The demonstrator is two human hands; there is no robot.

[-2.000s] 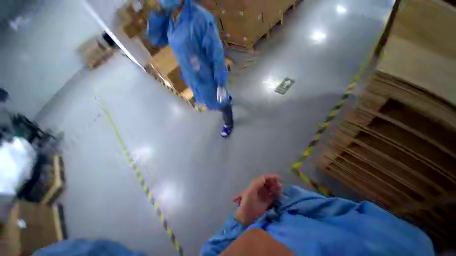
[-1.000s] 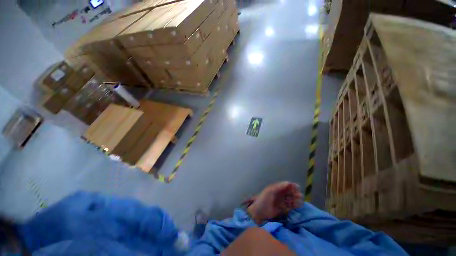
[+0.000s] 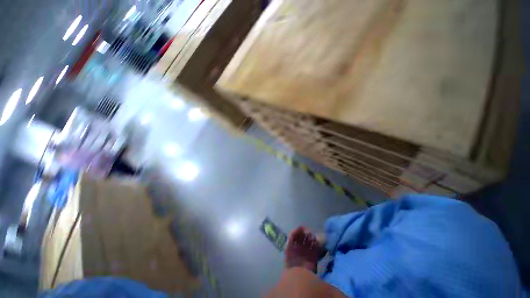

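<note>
The picture is blurred and tilted. My right hand (image 3: 303, 249) is bare and low in the middle, beside my blue sleeve (image 3: 418, 250). Its fingers look loosely curled and I see nothing in it. My left hand is out of the picture; only a bit of blue sleeve (image 3: 104, 288) shows at the bottom left. A stack of plywood-topped pallets (image 3: 372, 64) stands close at the upper right, with a pale flat top and slatted sides. I see no contact between my hand and the stack.
Cartons (image 3: 128, 227) stand at the lower left and another brown stack (image 3: 203, 58) at the top. Yellow-black tape (image 3: 319, 177) edges the pallet stack. A green floor arrow (image 3: 272, 233) lies beside my hand. A blurred person in pink (image 3: 87, 160) is at the left.
The view has swung and tilted right; the pallet stack now fills the upper right. The person in blue seen earliest is no longer clearly visible. My right hand stays low in the middle.
</note>
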